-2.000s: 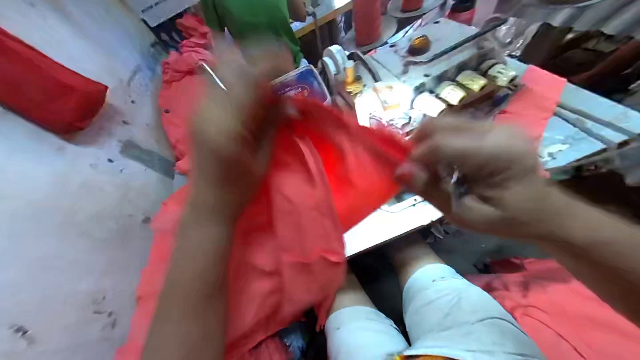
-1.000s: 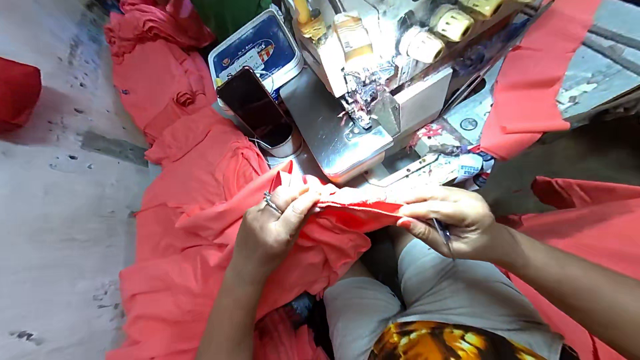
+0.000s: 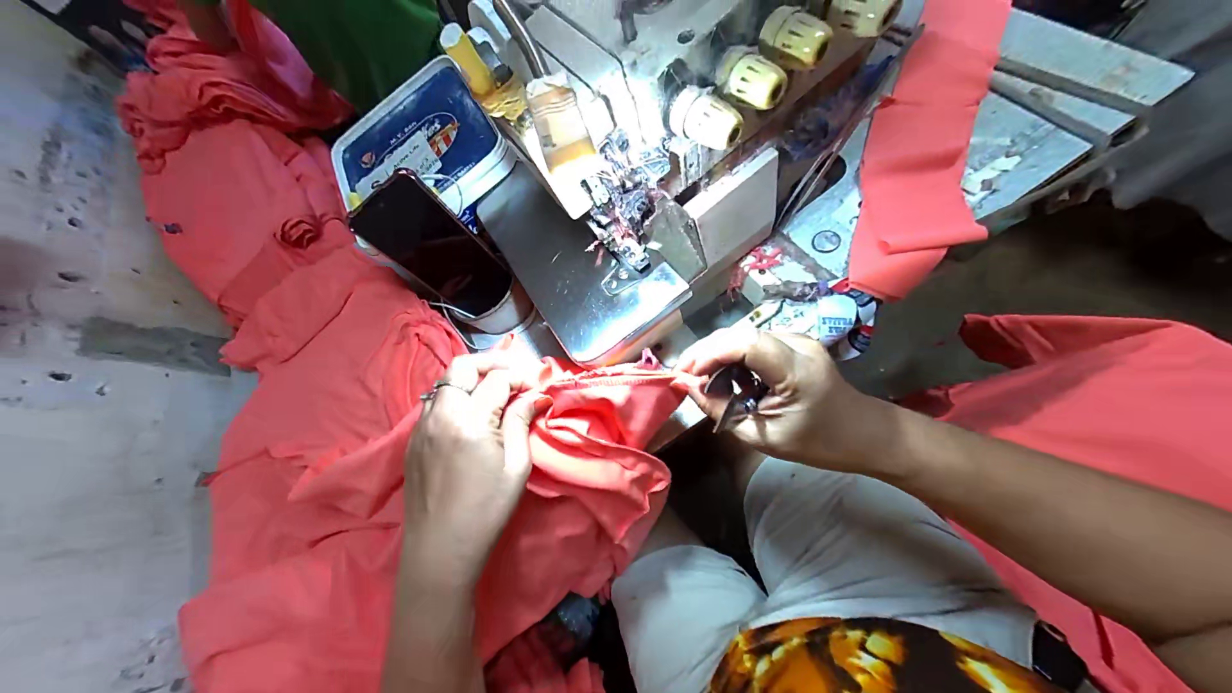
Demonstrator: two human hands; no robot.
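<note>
My left hand (image 3: 476, 419) pinches the stitched edge of a coral-red fabric piece (image 3: 602, 423). The other end of that edge is between the thumb and finger of my right hand (image 3: 770, 385), which also has small dark thread snips (image 3: 736, 393) tucked in its palm. Between both hands the seam is drawn fairly straight, and the cloth hangs in folds below. Just beyond my hands stands an overlock sewing machine, its metal bed plate (image 3: 587, 279) lit by a lamp and its needle area (image 3: 626, 226) behind.
A smartphone (image 3: 433, 245) leans by a blue-lidded plastic tub (image 3: 414, 135). More coral fabric (image 3: 289, 385) is heaped along the wall at left; a strip (image 3: 914, 154) lies over the table at right, and more cloth (image 3: 1107, 404) lies below it. Yellowish tension knobs (image 3: 751, 77) line the machine.
Two seconds ago my hands were raised, blurred, and farther apart with the cloth between them. They are now lower, at the front of the machine bed, closer together on the seam.
</note>
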